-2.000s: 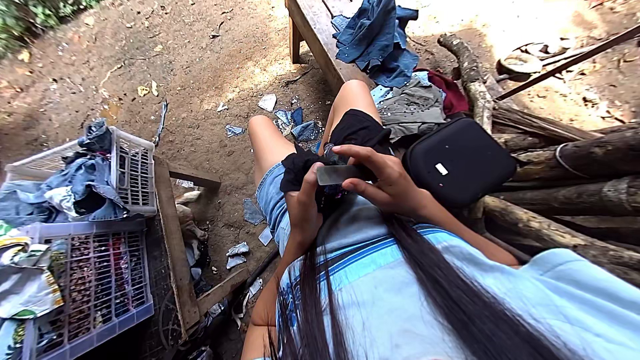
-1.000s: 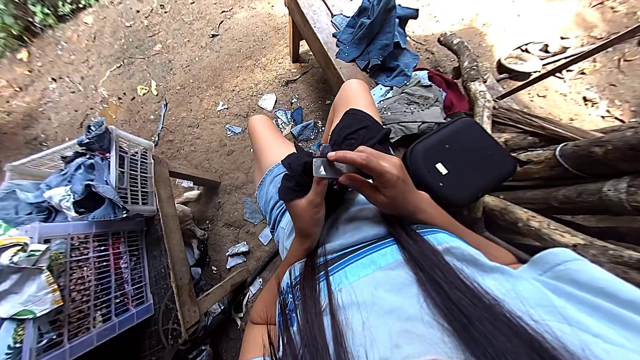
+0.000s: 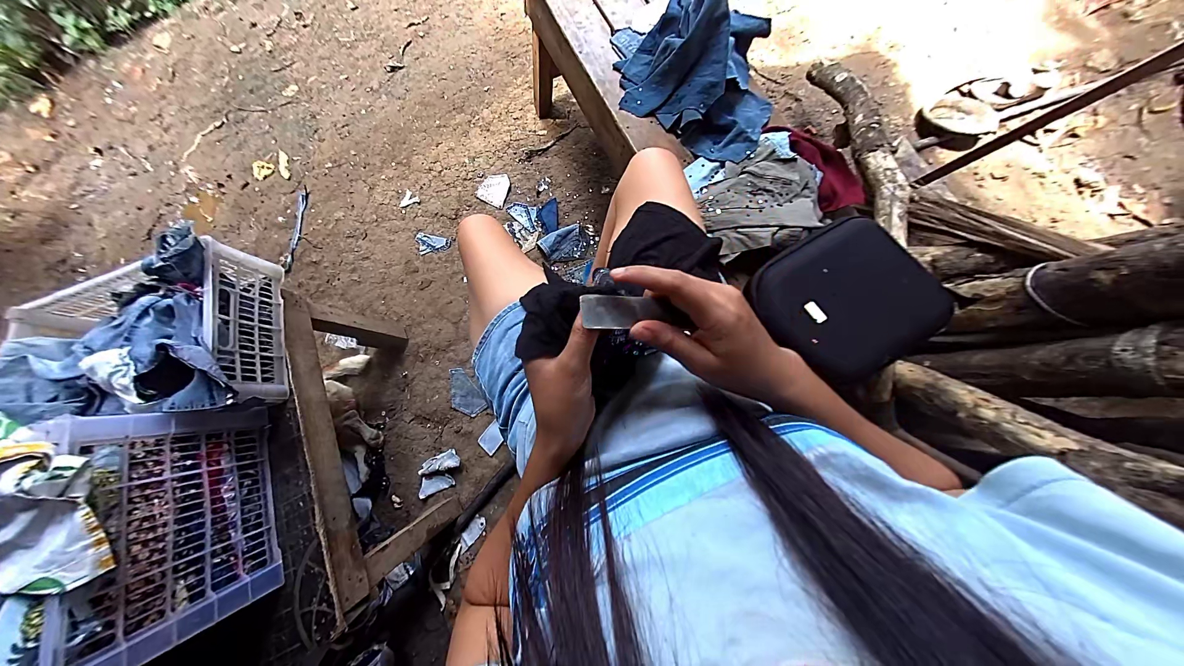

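Note:
Over my lap, my right hand grips a small flat tool with a grey metal end, its fingers and thumb on the darker part. My left hand is closed on black cloth just below and left of the metal end, thumb pointing up toward it. More black cloth lies across my thigh. A small dark object shows at my right fingertips; I cannot tell what it is. A black zip case sits beside my right forearm.
Denim pieces fill a white plastic crate at left, beside a sectioned plastic tray and a wooden frame. A wooden bench holds blue cloth. Logs lie at right. Denim scraps litter the ground.
My right hand has shifted the metal tool slightly between the frames, close above my left thumb. My left hand stays at the black cloth.

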